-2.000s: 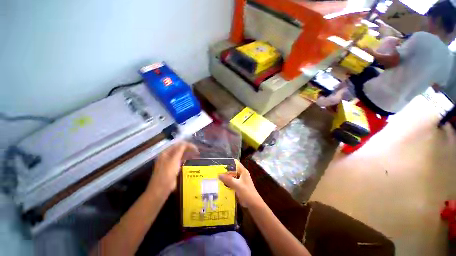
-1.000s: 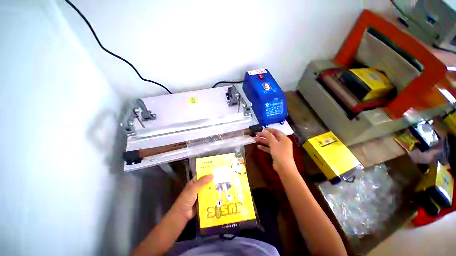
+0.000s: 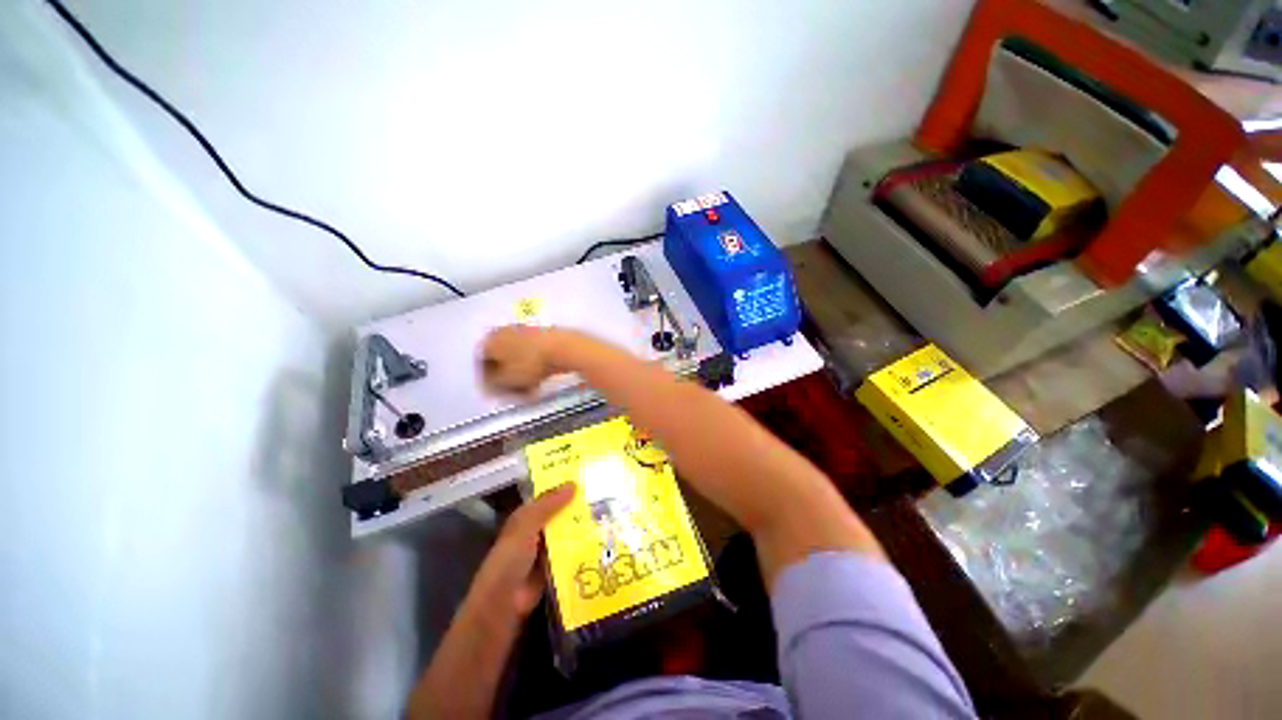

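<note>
A yellow retail box (image 3: pixel 616 542) with black ends and "MUSIC"-like lettering lies tilted at the front edge of the bar sealer (image 3: pixel 471 359). Clear film shows at its near corners. My left hand (image 3: pixel 527 551) holds the box by its left side, thumb on the front face. My right hand (image 3: pixel 518 360) is over the sealer's pale bed, near the metal arm; it is blurred and its fingers look curled, but whether they press or hold anything is unclear. My right forearm hides part of the sealing bar.
The blue control box (image 3: pixel 734 274) is at the sealer's right end. Further right are a bagged yellow box (image 3: pixel 942 411), clear film scraps (image 3: pixel 1047 528), and the orange-hooded shrink tunnel (image 3: pixel 1188 169) with a box (image 3: pixel 1038 190) at its opening. A cable runs along the wall.
My right hand has moved left from the sealer's right end to over its bed. The sealer's metal arm has come down towards the front. My left hand still holds the box.
</note>
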